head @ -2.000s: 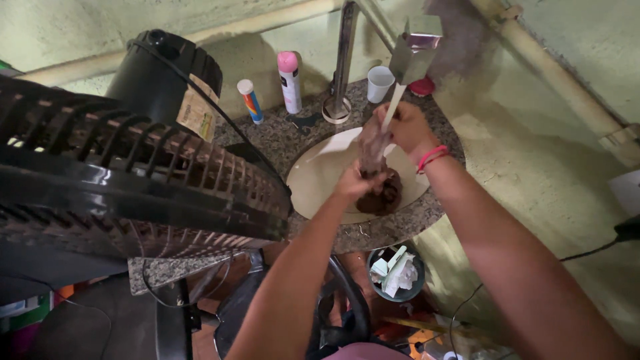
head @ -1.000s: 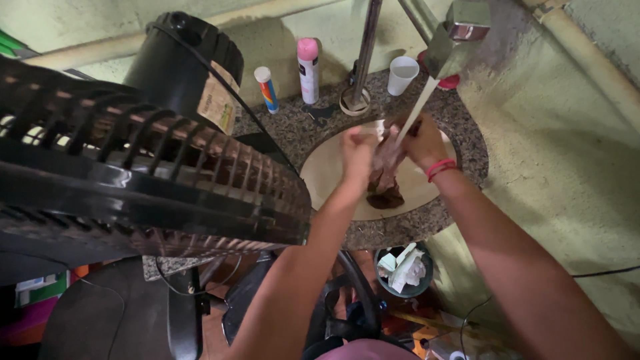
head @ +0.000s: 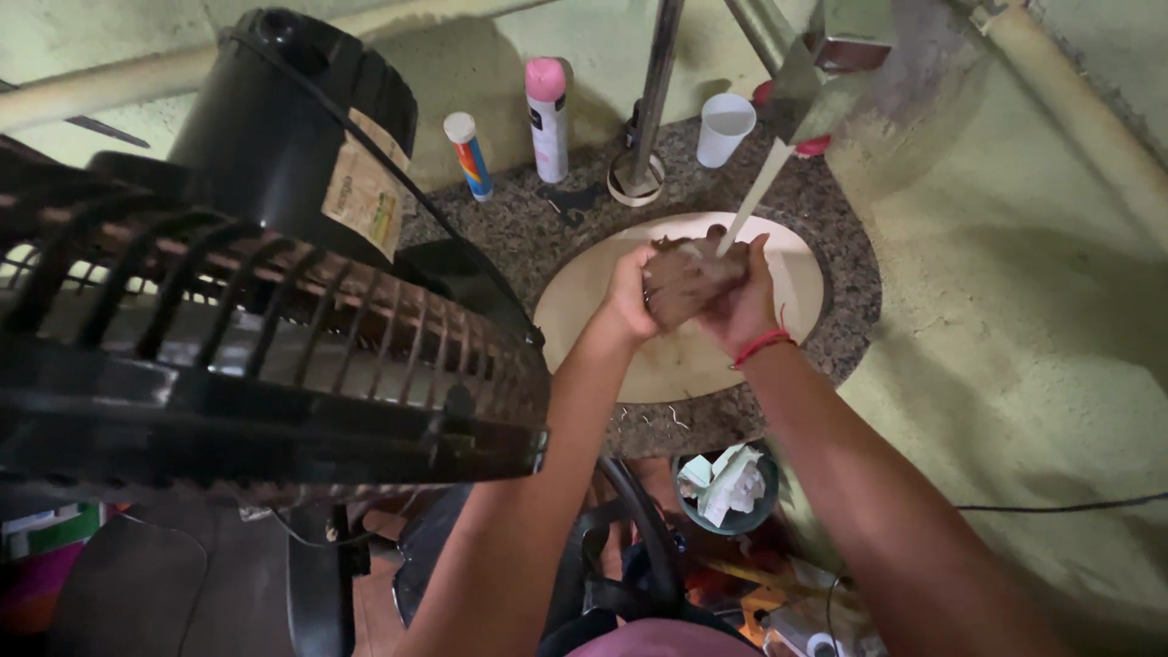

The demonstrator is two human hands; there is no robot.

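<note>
Both hands hold a wet brown bundle, possibly hair or fibre (head: 689, 281), above an oval cream sink basin (head: 666, 365). My left hand (head: 631, 294) grips its left side. My right hand (head: 750, 297), with a red band at the wrist, cups the right side and underside. A stream of water (head: 757, 194) from the square metal faucet (head: 808, 87) falls onto the bundle. The fingers are partly hidden by the bundle.
A large black fan (head: 274, 365) fills the left side. On the granite counter (head: 849, 274) stand a tube with a white cap (head: 470, 157), a pink-capped spray can (head: 547, 123), a metal pole (head: 655, 100) and a white plastic cup (head: 725, 130). Below is a bin (head: 771, 497) with crumpled paper.
The brown bundle hung down into the basin before; now it is gathered up between both hands under the stream. The view has shifted somewhat.
</note>
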